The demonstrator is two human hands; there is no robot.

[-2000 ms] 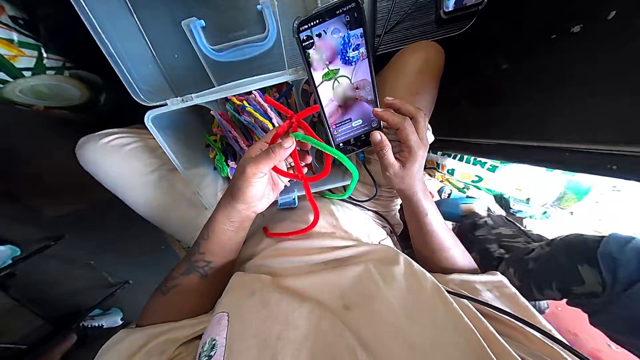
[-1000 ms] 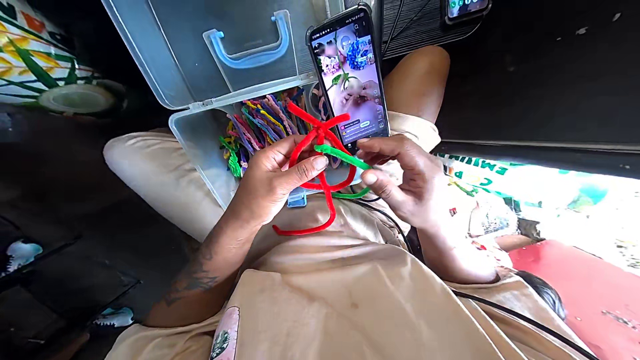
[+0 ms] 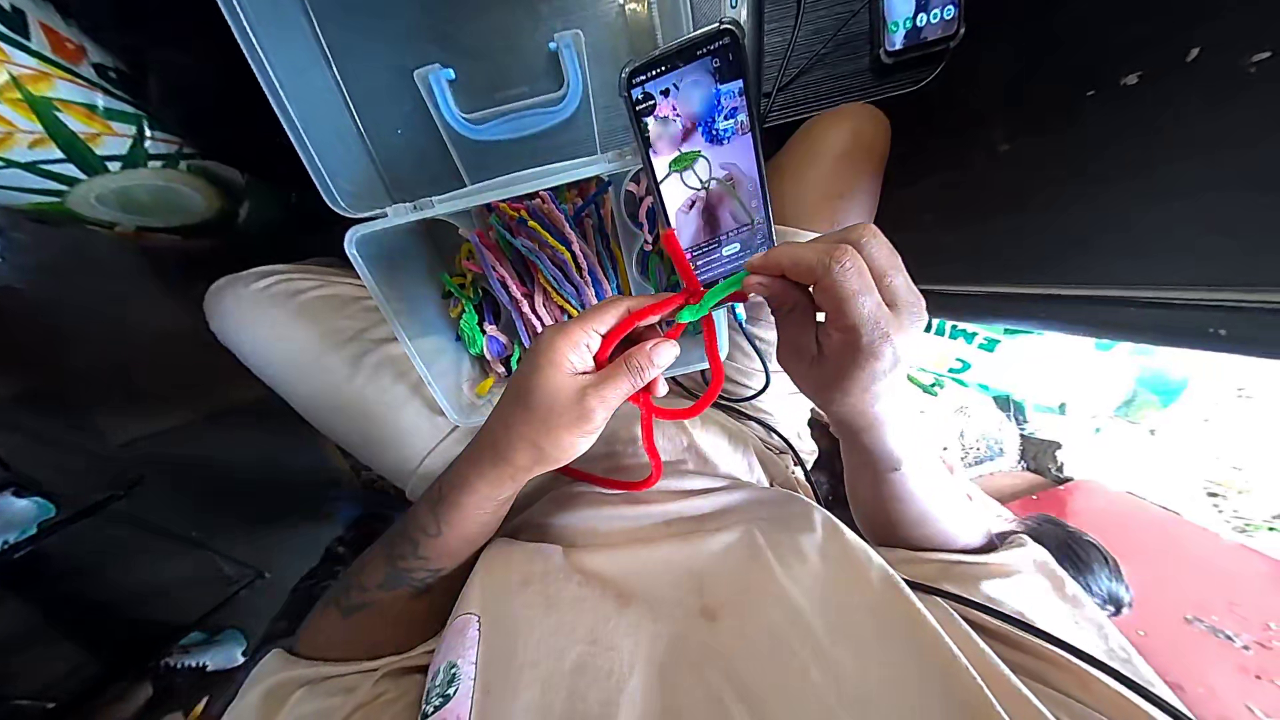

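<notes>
Red pipe cleaners (image 3: 716, 372), bent into loops with a tail hanging over my lap, are held between the thumb and fingers of my left hand (image 3: 585, 375). A green pipe cleaner (image 3: 692, 313) wraps around the red crossing near their top. My right hand (image 3: 845, 300) pinches the green one's free end with thumb and forefinger. Just behind stands a smartphone (image 3: 705, 160) showing a video of hands with green stems. Under it lies a clear plastic case (image 3: 400, 300) holding many coloured pipe cleaners (image 3: 545, 250).
The case's raised lid with a blue handle (image 3: 520, 130) is at the upper left. A second phone (image 3: 918, 25) lies at the top right. Black cables (image 3: 765, 360) run beside my lap. A red surface (image 3: 1200, 580) is at the lower right.
The green pipe cleaner hung in a long curve two seconds ago; now it is wound at the red crossing. My right hand has moved from beside the phone onto the green end.
</notes>
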